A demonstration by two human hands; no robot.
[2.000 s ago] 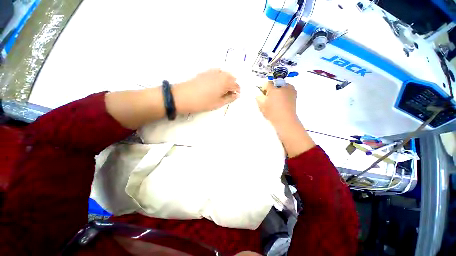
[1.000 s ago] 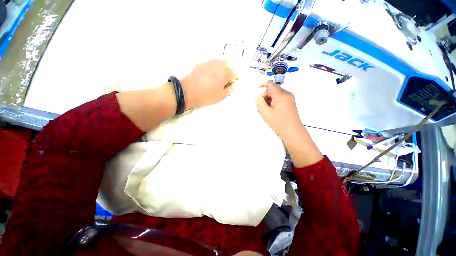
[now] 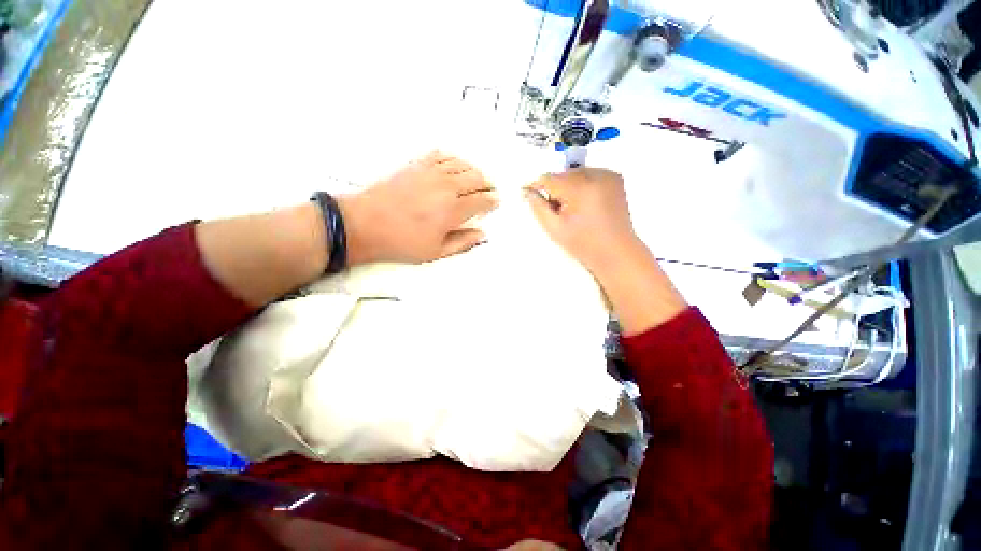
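A cream garment piece (image 3: 430, 355) lies over the table's front edge and my lap, its upper part washed out against the white table. My left hand (image 3: 425, 210) rests palm down on it, fingers slightly spread, left of the needle area. My right hand (image 3: 586, 215) is closed with thumb and fingers pinched on the cloth, just below the presser foot and needle area (image 3: 549, 118). The cloth edge between my hands is too bright to make out. The white sewing machine (image 3: 742, 172) with JACK lettering stands at the right.
Brown tape (image 3: 81, 108) covers the table's left side. The dark control panel (image 3: 920, 178) is at the right. Small tools with coloured handles (image 3: 796, 274) lie right of my right forearm. A grey metal post (image 3: 947, 398) stands at the far right. Blue bits sit beside the needle area.
My left hand has moved down and left, and its fingers have spread from a pinch to lying flat. My right hand remains pinched near the needle area. The view has shifted slightly.
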